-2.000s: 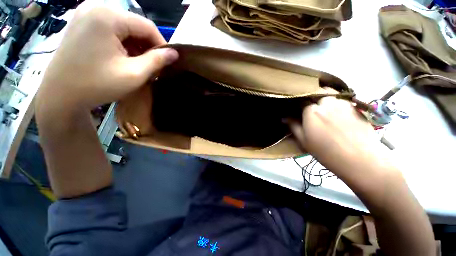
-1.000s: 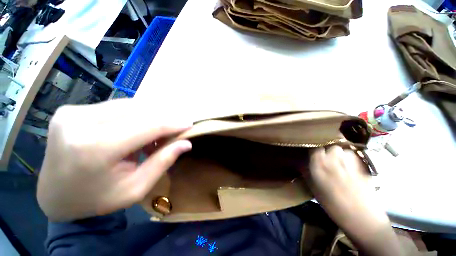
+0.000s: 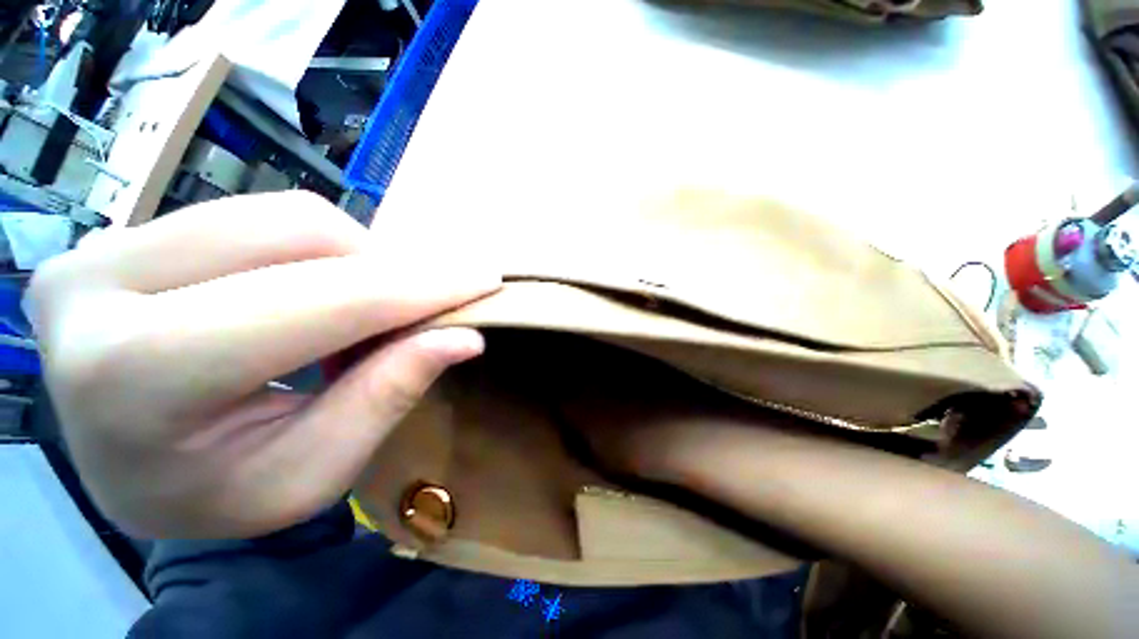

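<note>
A tan-brown handbag point(image 3: 700, 556) lies tilted over my lap and the table edge, its mouth open towards me with a dark interior. My left hand point(image 3: 250, 375) pinches the bag's back rim at the left corner between thumb and fingers. A gold ring point(image 3: 428, 509) shows at the left side corner. A gold zipper point(image 3: 812, 414) runs along the inner back wall. My right forearm reaches into the mouth from the right; the right hand is inside the bag and its fingers are hidden. The flap point(image 3: 799, 262) spreads behind the rim on the table.
A red-and-white container point(image 3: 1043, 272) with a brush stands on the white table point(image 3: 550, 150) at the right. Brown bags point(image 3: 862, 10) are cut off at the top edge. A blue crate point(image 3: 406, 106) stands beyond the table's left edge. Another worktable is at far left.
My right hand has gone from the right end of the mouth deep into the bag. My left hand keeps its pinch on the rim. The flap now shows spread behind the bag.
</note>
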